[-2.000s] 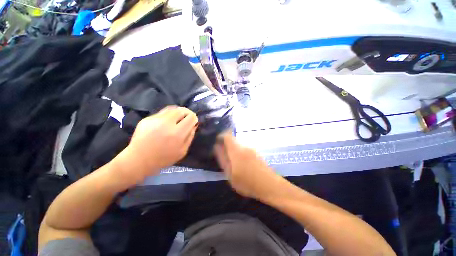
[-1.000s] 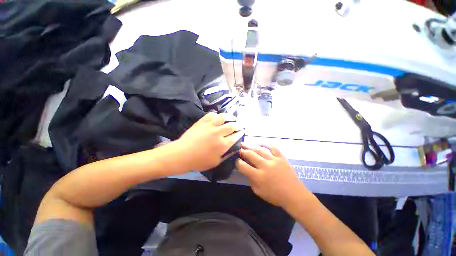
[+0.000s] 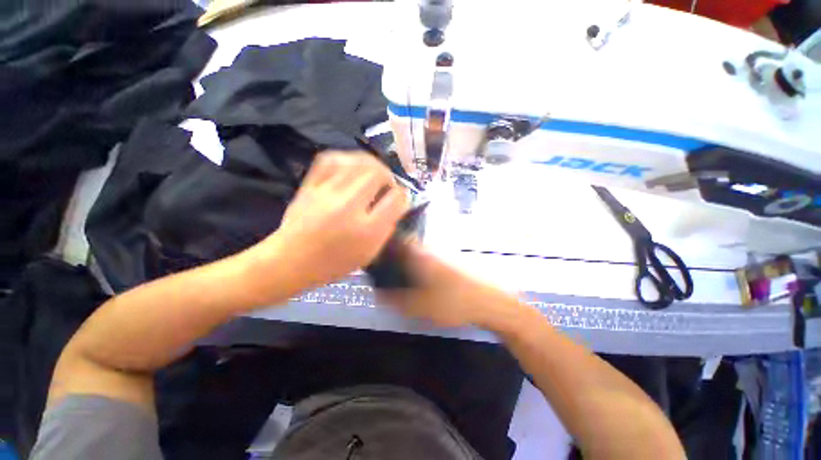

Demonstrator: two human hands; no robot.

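The black garment piece lies bunched on the table left of the needle of the white sewing machine. My left hand is closed on an edge of this black cloth, just in front of and left of the presser foot area. My right hand, blurred, is closed on a small part of the black cloth just below my left hand. A dark pointed tip of cloth sticks out toward the needle. The presser foot is small and hard to make out in the glare.
Black shears lie right of the needle. The ruler strip runs along the front edge. Small coloured packets lie at the right end. A large black heap is at far left. A blue crate stands at lower right.
Both hands have moved slightly left, my left hand also up, with the cloth edge pulled away from the needle area. The view has shifted, with the machine first moving right, then slightly left.
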